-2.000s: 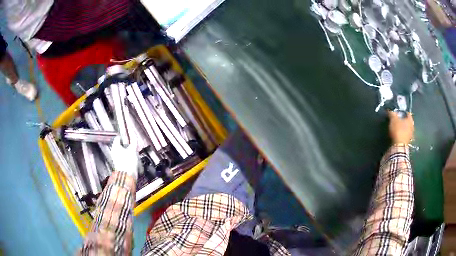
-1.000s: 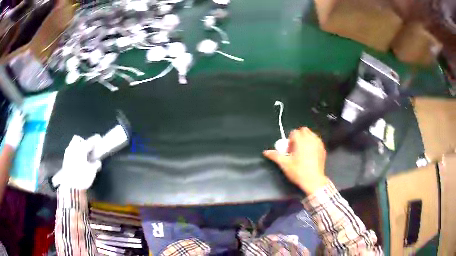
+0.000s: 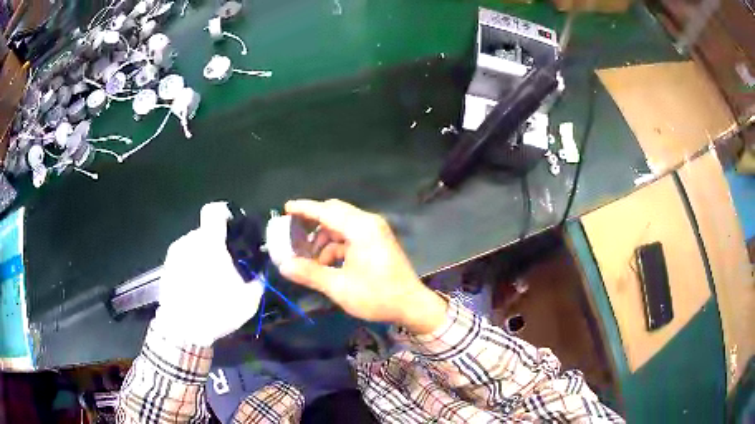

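Observation:
My left hand (image 3: 203, 290), in a white glove, is closed around a pale bar (image 3: 137, 291) near its black end piece (image 3: 245, 240). Blue wires (image 3: 277, 298) hang below the black end piece. My right hand (image 3: 356, 265), bare, holds a round white disc (image 3: 286, 238) between thumb and fingers, close beside the black end piece. Whether the two touch is unclear. The disc's white lead is not clearly seen. A black electric screwdriver (image 3: 499, 131) lies over the screw feeder (image 3: 513, 50), its bit pointing down and left.
A pile of wired discs (image 3: 99, 91) covers the far left of the green bench. A loose disc (image 3: 218, 68) lies apart from it. Small white rings (image 3: 554, 157) lie by the feeder. A black phone (image 3: 654, 286) lies on cardboard (image 3: 617, 240) at the right. A cord runs down beside the feeder.
The view has turned from the yellow bin to the bench. My left hand has brought the bar over the bench. My right hand has carried a disc from the pile to the bar's black end.

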